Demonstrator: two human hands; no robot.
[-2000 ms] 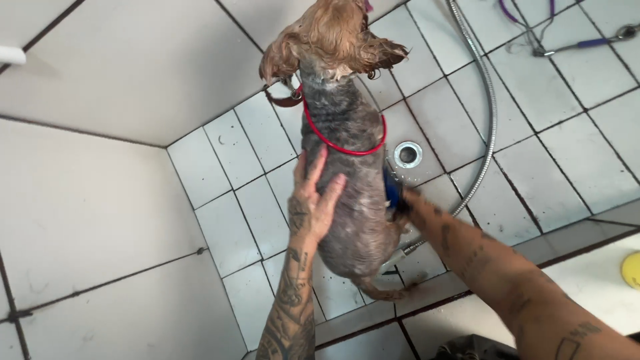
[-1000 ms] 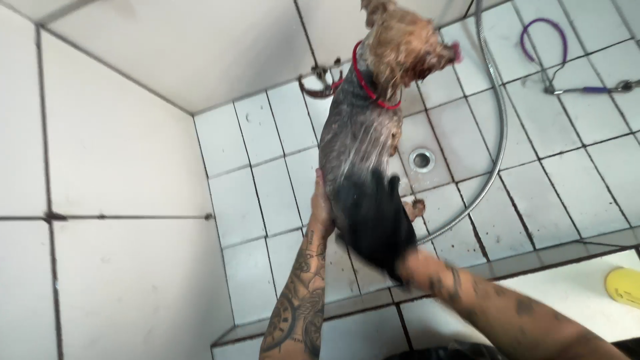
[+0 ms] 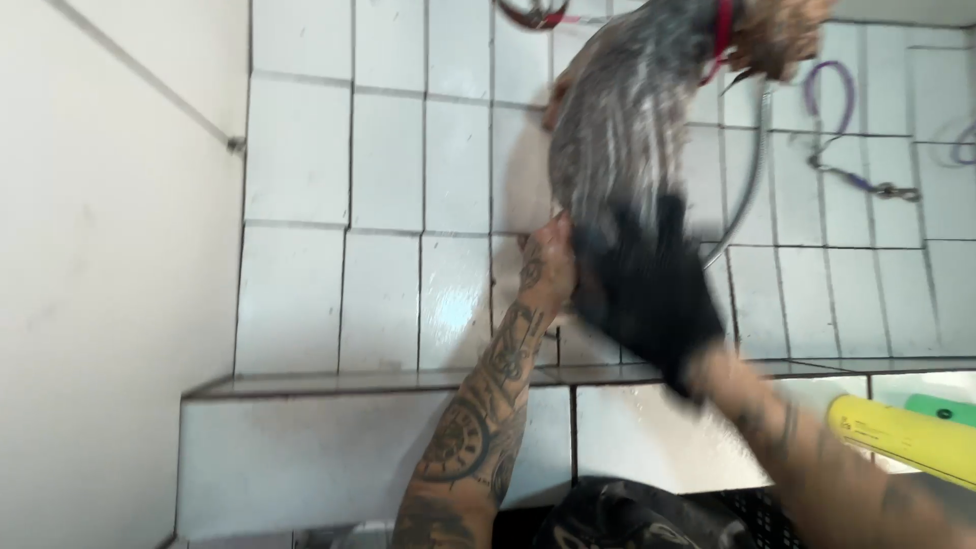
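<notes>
A small wet dog (image 3: 625,114) with a lathered grey back stands on the white tiles, its tan head toward the upper right. A red collar loop (image 3: 723,34) circles its neck. My left hand (image 3: 555,255), bare, is against the dog's left hindquarters; its fingers are partly hidden. On the lower back rests my right hand (image 3: 648,282), in a black grooming glove, blurred, with its fingers spread over the fur. The dog's rear and legs are mostly hidden by the glove.
A metal shower hose (image 3: 755,175) curves right of the dog. Farther right lies a purple lead loop (image 3: 850,91) with a metal clip (image 3: 896,192). The tiled ledge (image 3: 343,457) runs in front, holding a yellow bottle (image 3: 907,435) and a green one (image 3: 945,409). A wall (image 3: 114,267) stands left.
The gloved right hand, beside the dog two seconds ago, has come onto its back. White lather now streaks the fur. The dog has turned its head to the right. The view has shifted.
</notes>
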